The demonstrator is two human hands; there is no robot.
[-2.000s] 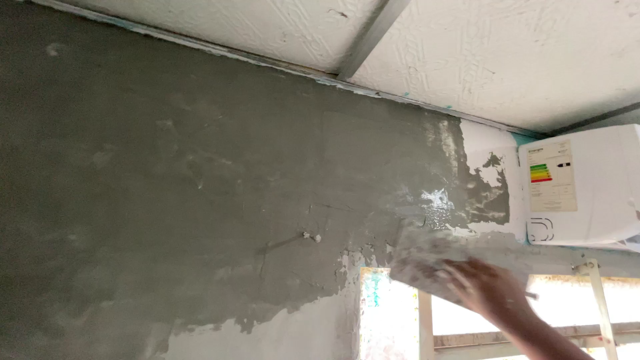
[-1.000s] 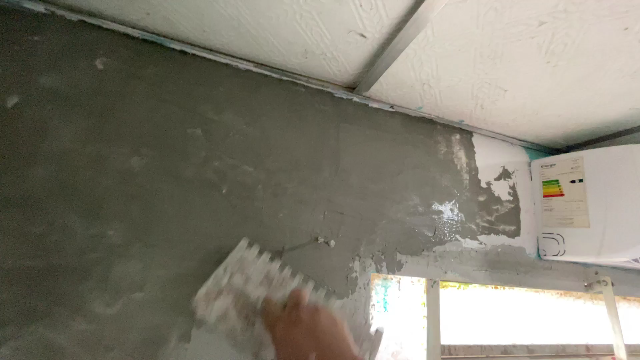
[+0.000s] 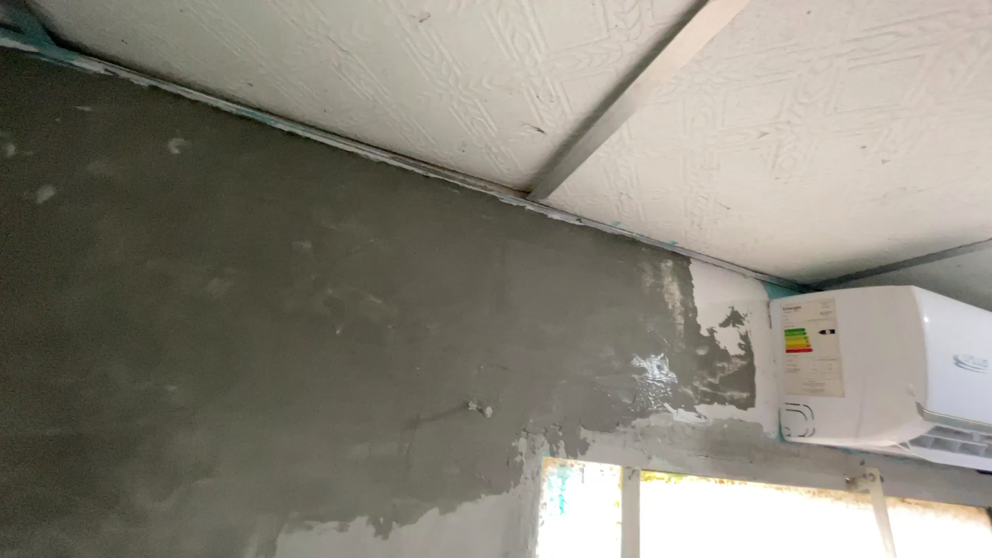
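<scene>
Neither my left hand nor my right hand shows in the head view now, and the notched trowel is out of sight too. Grey wet-looking plaster [image 3: 372, 310] covers most of the wall, with a ragged lower edge above a paler wall patch [image 3: 449, 531]. A small fixing [image 3: 479, 408] sticks out of the plaster. A glossy wet spot [image 3: 655, 381] lies near the coat's right end, beside bare white wall [image 3: 721, 287].
A white wall-mounted air conditioner [image 3: 876, 356] with an energy label is at the right. Below it is a bright window [image 3: 744, 515] with a frame post [image 3: 630, 511]. A patterned ceiling [image 3: 434, 85] with a metal strip [image 3: 635, 97] slopes above.
A hand with a notched trowel was by the window's upper left corner, then moved left and down across the plaster. Hand and trowel are now out of view.
</scene>
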